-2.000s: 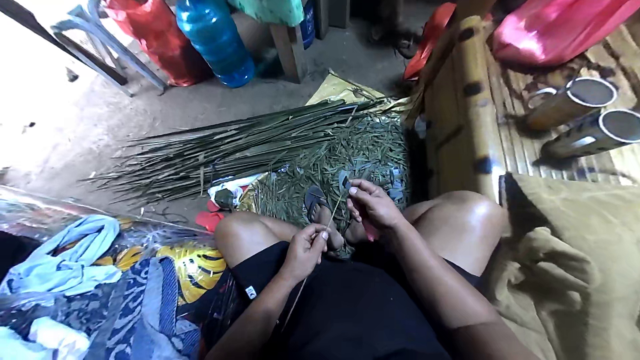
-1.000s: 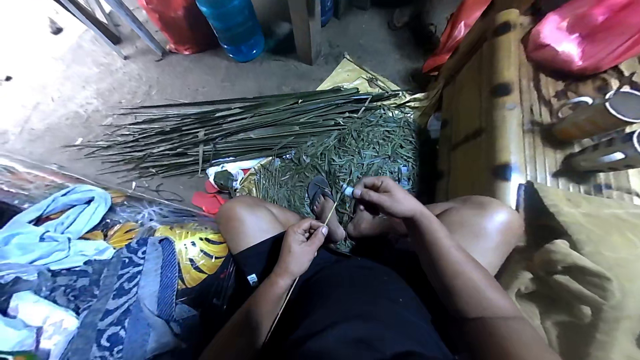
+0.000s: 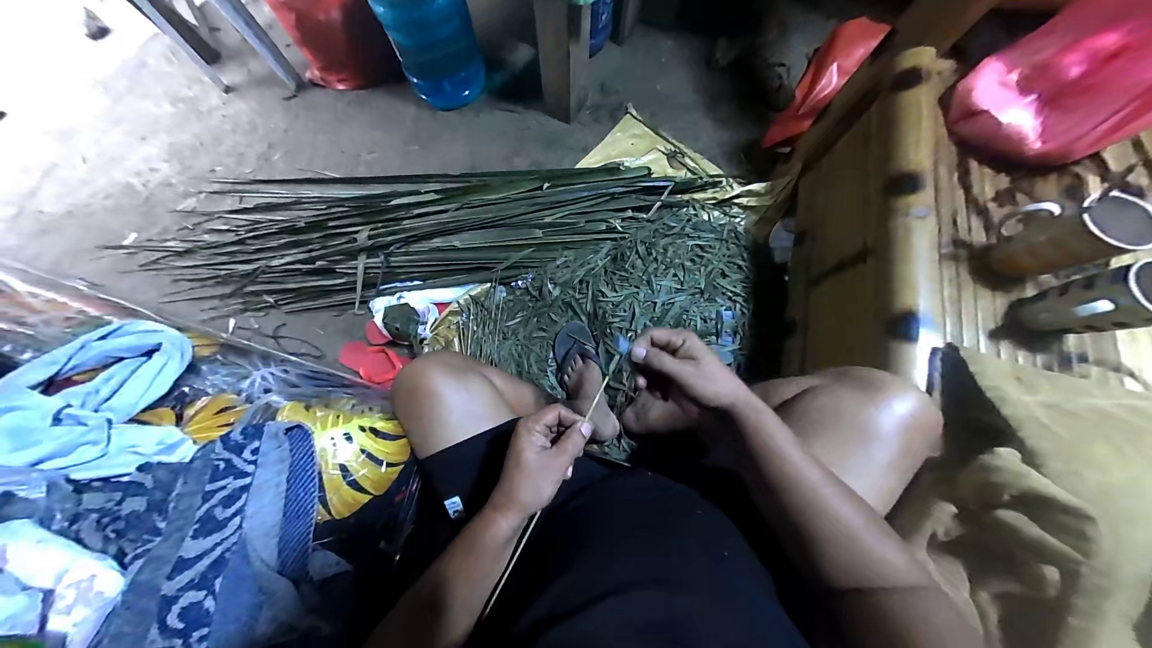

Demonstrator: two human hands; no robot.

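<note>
A thin, pale leaf midrib (image 3: 515, 562) runs through my left hand (image 3: 543, 456), pinched between thumb and fingers, its tip pointing up and to the right. My right hand (image 3: 686, 367) is raised just right of that tip, thumb and index finger closed on a small bluish piece (image 3: 623, 345); whether this is a blade or a scrap is unclear. Beyond both hands, small green leaf cuttings (image 3: 666, 270) cover the ground around my sandalled feet. Long green palm leaf strips (image 3: 405, 229) lie in a bundle past them to the left.
On the right, a bamboo bench (image 3: 907, 207) bears mugs (image 3: 1053, 236), a pink bag (image 3: 1062, 81) and tan cloth (image 3: 1071, 450). A light blue cloth (image 3: 99, 396) and patterned fabric (image 3: 225, 531) lie at the left. A blue plastic bottle (image 3: 432, 54) stands by a wooden table leg (image 3: 560, 63).
My hands were close together two seconds ago; the right hand has since moved away from the left. The left hand still holds the midrib.
</note>
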